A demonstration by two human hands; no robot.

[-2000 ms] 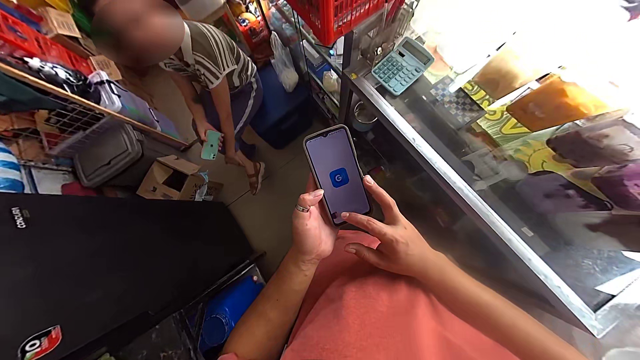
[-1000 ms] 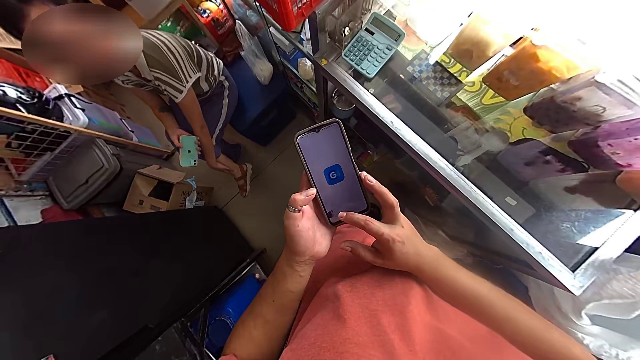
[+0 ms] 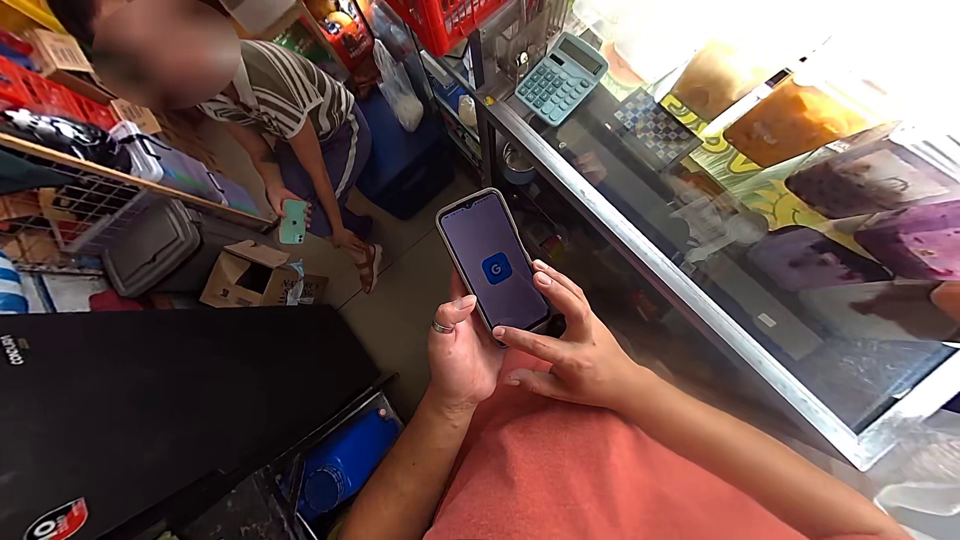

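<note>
A smartphone (image 3: 495, 262) in a light-edged case is upright near the middle of the head view, its screen lit with a blue app icon. My left hand (image 3: 465, 352), a ring on its thumb, holds the phone from below and along its left edge. At the phone's lower right is my right hand (image 3: 577, 349), fingers apart, the index fingertip at the bottom left corner of the screen and other fingers by its right edge. Whether the right hand bears any of the phone's weight is hard to tell.
A glass-topped counter (image 3: 675, 277) on the right holds a teal calculator (image 3: 562, 77) and containers of colored contents (image 3: 802, 124). At the left, a person (image 3: 292, 97) bends forward with a mint-green phone (image 3: 294, 222), near a cardboard box (image 3: 244, 275) and a black surface (image 3: 172, 397).
</note>
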